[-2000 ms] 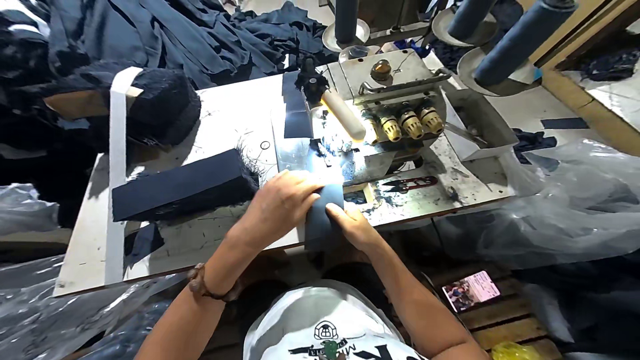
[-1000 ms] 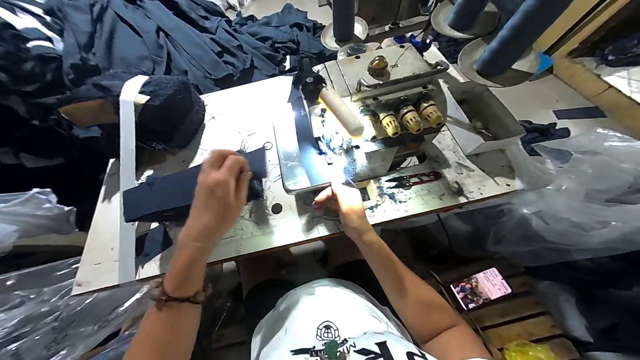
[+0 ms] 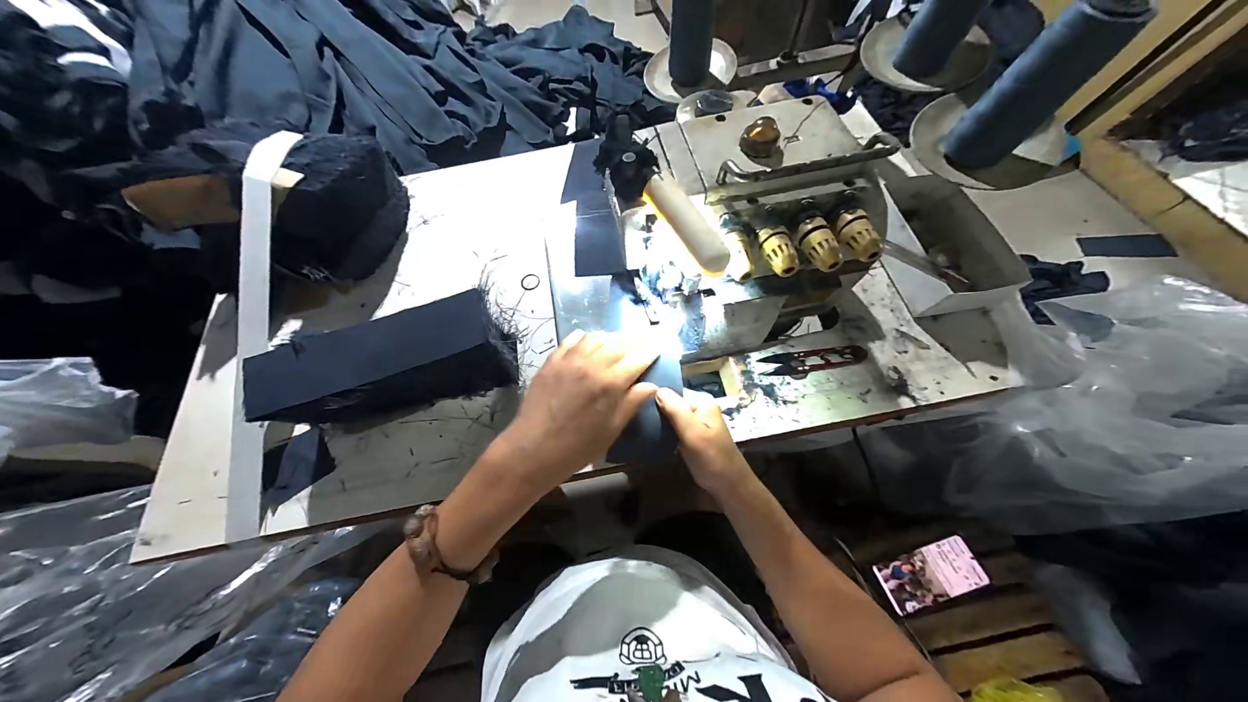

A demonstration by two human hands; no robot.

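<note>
A dark blue fabric strip (image 3: 645, 429) lies under the lit needle area of an overlock sewing machine (image 3: 790, 146) and hangs over the table edge. My left hand (image 3: 583, 390) lies flat on the strip, fingers close to the presser area, which glare partly hides. With thumb and fingers my right hand (image 3: 697, 429) pinches the strip's right edge. A stack of dark cut fabric pieces (image 3: 366, 361) lies to the left of my left hand. Another dark piece (image 3: 597, 224) lies flat beside the machine head.
Thread snips (image 3: 814, 361) lie right of my right hand. A fuzzy dark fabric bundle (image 3: 336, 205) and white tape (image 3: 253, 341) are at left. Thread cones (image 3: 1033, 88) stand behind the machine, near an open box (image 3: 960, 244). A phone (image 3: 931, 575) lies low at right.
My left hand has moved right from the fabric stack to the machine front, where a dark strip now lies. My right hand has closed on its edge.
</note>
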